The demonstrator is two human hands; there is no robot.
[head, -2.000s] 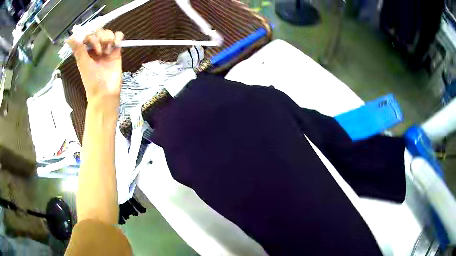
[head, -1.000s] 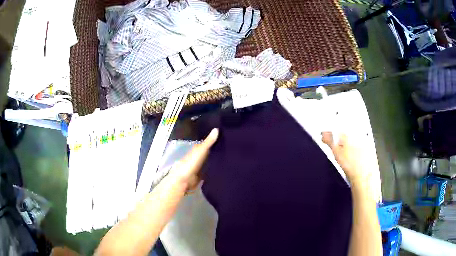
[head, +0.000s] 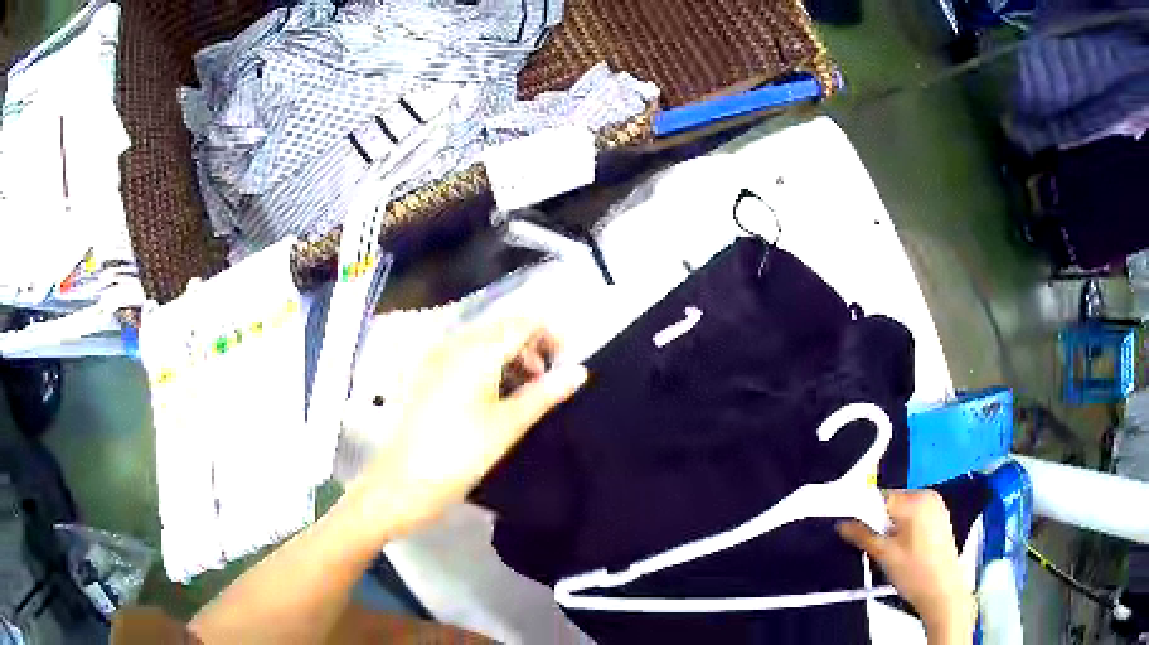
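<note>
Dark trousers (head: 731, 403) lie folded on the white padded table (head: 882, 239). A thin black loop stands at their far end, and a small white tag (head: 678, 328) shows on the cloth. My right hand (head: 910, 554) holds a white plastic hanger (head: 743, 536) near the base of its hook. The hanger lies over the near part of the trousers, hook pointing away. My left hand (head: 460, 410) is at the trousers' left edge, its thumb tip against the cloth and its fingers curled. Whether it grips the cloth is hidden.
A wicker basket (head: 158, 189) with striped garments (head: 315, 114) stands beyond the table at the left. A pale folded cloth (head: 233, 441) hangs at its near side. A white bar-like piece (head: 548, 242) lies by the basket rim. A blue strip (head: 964, 439) is at the right.
My right hand has moved nearer and now holds the hanger over the trousers. The trousers now show their loop and tag. My left hand remains at their left edge.
</note>
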